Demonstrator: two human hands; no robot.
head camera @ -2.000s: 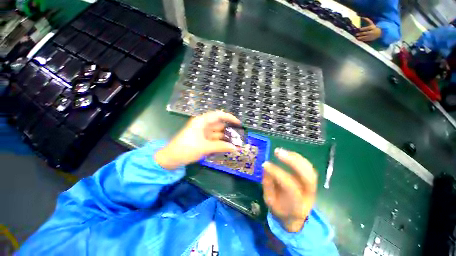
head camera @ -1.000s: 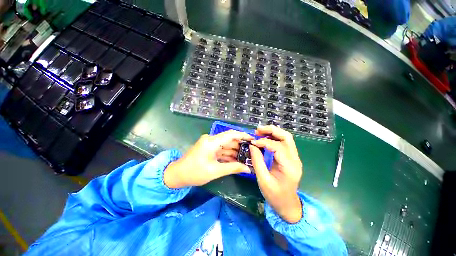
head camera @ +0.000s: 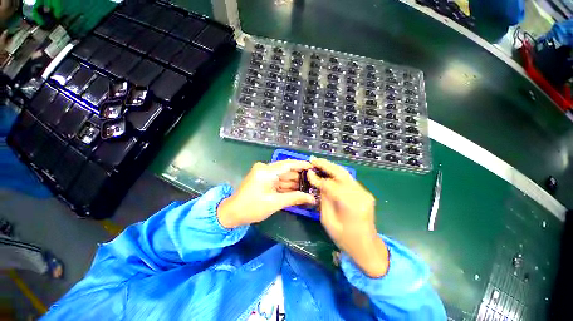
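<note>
My left hand (head camera: 261,194) holds a small black housing (head camera: 309,183) between thumb and fingers over the blue parts bin (head camera: 288,155). My right hand (head camera: 345,204) is at the right side of the housing, its fingertips touching it; it is slightly blurred, and whether it pinches a tiny part cannot be seen. The bin is mostly hidden under both hands. The clear blister tray (head camera: 327,103) with rows of small dark components lies just beyond the bin.
A large black tray (head camera: 60,157) at left holds several loose black units (head camera: 114,130). Silver tweezers (head camera: 435,200) lie on the green bench at right. A pale edging (head camera: 477,150) borders the conveyor. A clear-topped tray (head camera: 502,301) shows at lower right.
The right hand came from beside the bin to the housing and now has its fingertips over its top. The left hand still holds the housing. The view has shifted slightly.
</note>
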